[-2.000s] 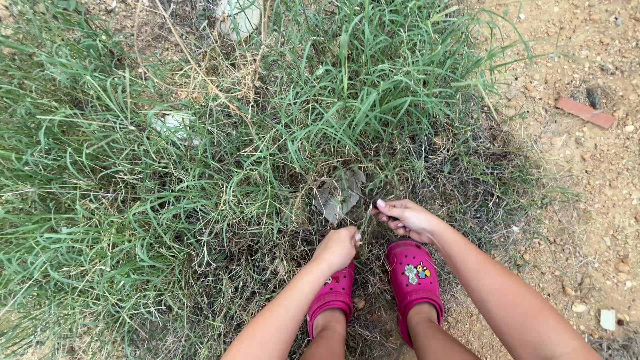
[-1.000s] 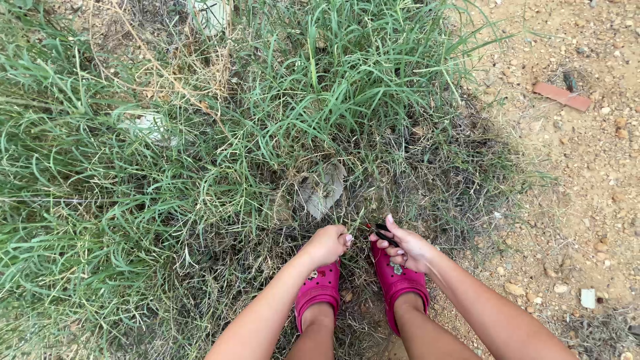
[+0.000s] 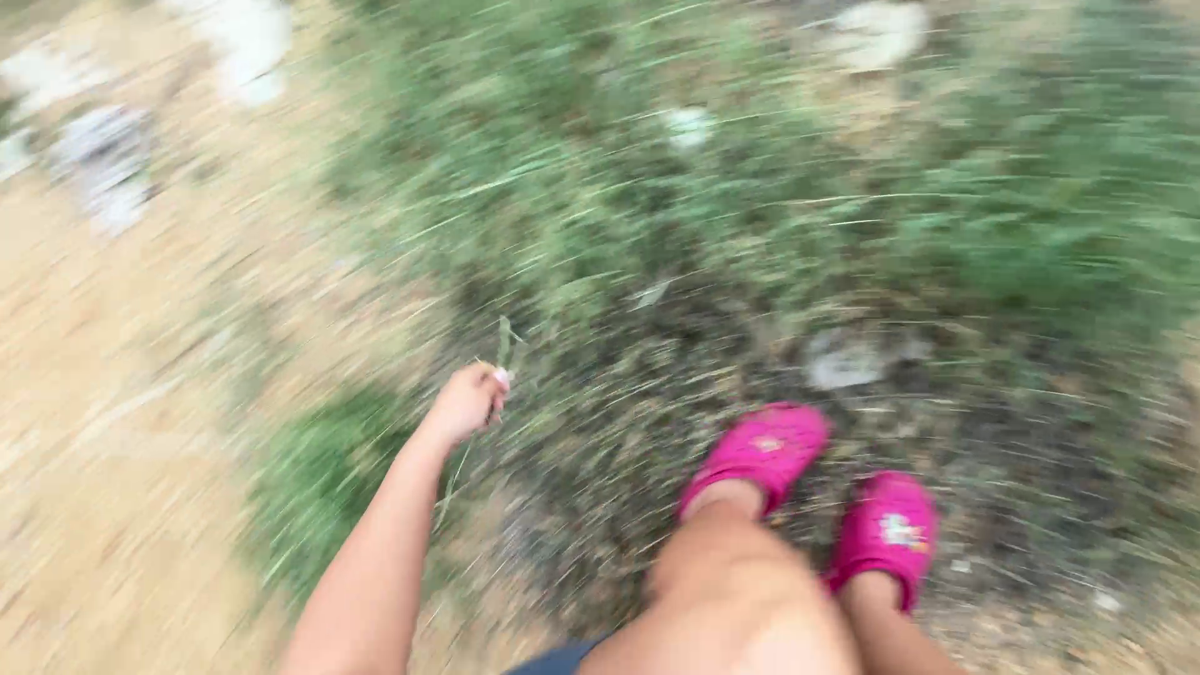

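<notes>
My left hand [image 3: 476, 398] is closed on some thin green grass blades [image 3: 504, 345], which stick out above and below the fingers; it is left of my feet, over the grassy ground. My right hand is out of view. Two pink clogs with small charms, the left one [image 3: 764, 450] and the right one [image 3: 888, 534], are on my feet on dry, flattened grass. Motion blur hides fine detail.
Green grass [image 3: 581, 169] spreads ahead, with a smaller tuft [image 3: 323, 483] at the left. Sandy ground [image 3: 122, 450] lies further left. Whitish litter [image 3: 103, 159] is at the upper left, and a pale piece [image 3: 848, 358] lies just beyond my feet.
My hands were close together in front of the clogs, the right one with a small dark object. Now my left hand is apart at the left and my right hand has left the view, which has swung left.
</notes>
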